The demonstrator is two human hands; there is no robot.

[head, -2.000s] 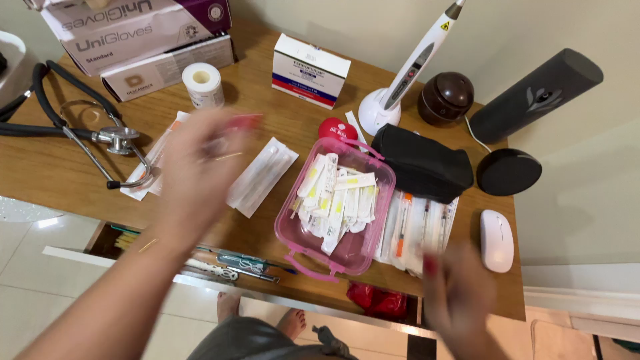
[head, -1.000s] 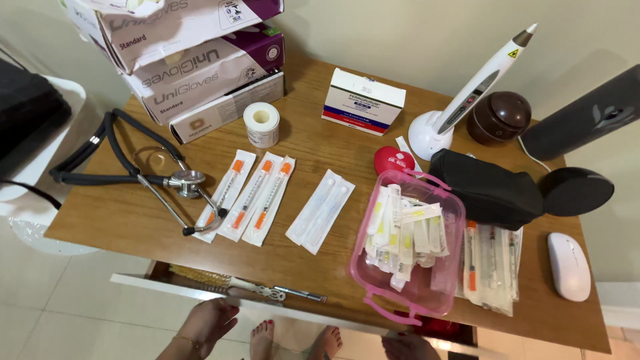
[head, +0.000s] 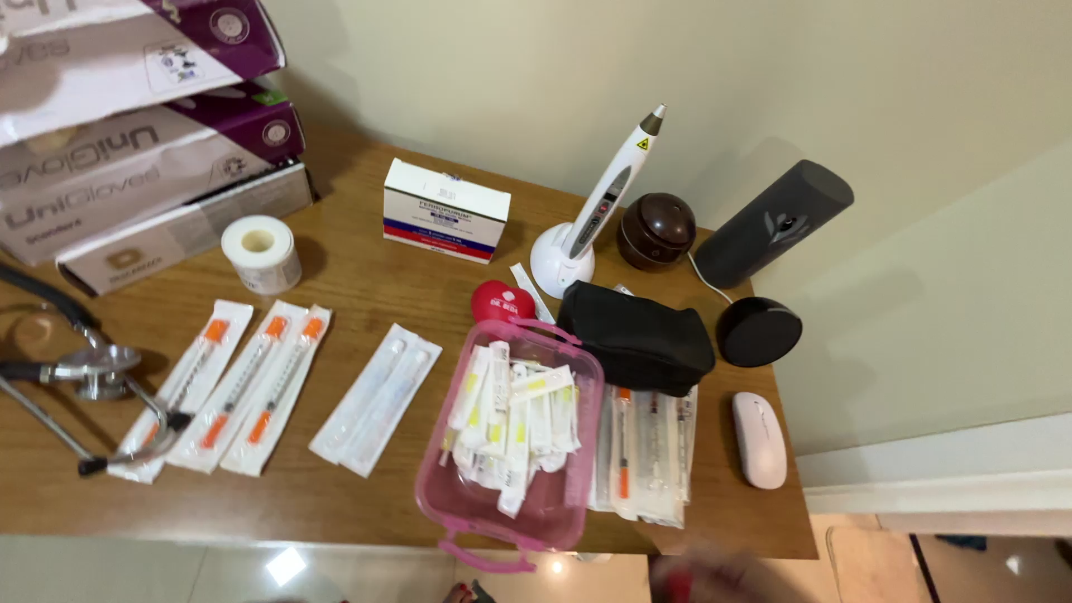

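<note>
My right hand, dark and blurred, shows at the bottom edge just beyond the desk's front; its grip is unclear. My left hand is out of view. Nearest to the right hand are a pink plastic container of small wrapped packets and several packaged syringes, partly beneath a black pouch. Three wrapped syringes with orange caps lie at the left, one partly under the stethoscope. Between them and the container rests a clear-and-white packet of swab-like sticks.
Glove boxes are stacked back left, beside a tape roll. Behind the container stand a medicine box, red heart-shaped object, white pen-like device, brown round device and black cylinder. A mouse lies right.
The drawer at the desk's front, open in the earlier frames, no longer sticks out. My left hand has left the view. The view has shifted closer and to the right.
</note>
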